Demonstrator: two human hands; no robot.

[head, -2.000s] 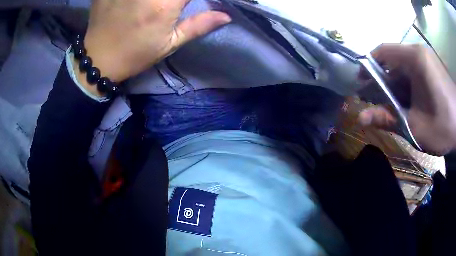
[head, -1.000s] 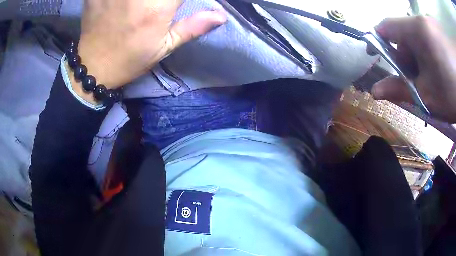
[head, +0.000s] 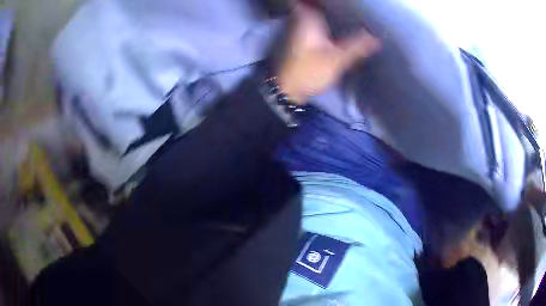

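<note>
The light grey-lavender garment panel (head: 413, 89) hangs over the table edge and my lap, with a dark slit and a narrow strip (head: 494, 125) at its right part. My left hand (head: 311, 57) is blurred over the panel, thumb spread to the right; its fingertips are lost in blur, so its grip cannot be told. A blurred brownish shape at the right edge, probably my right hand (head: 530, 239), is cut off and partly dark. The shears cannot be made out.
A pile of similar light pieces (head: 114, 66) with dark parts lies at the left. A yellow bar-like object (head: 63, 194) is blurred at the lower left. The bright white table (head: 461, 21) is at the upper right. My apron and blue jeans are below the panel.
The view has swung left, showing more of the pile and the yellow object. My left hand appears further right in the picture. The shears, earlier in my right hand, are no longer distinguishable.
</note>
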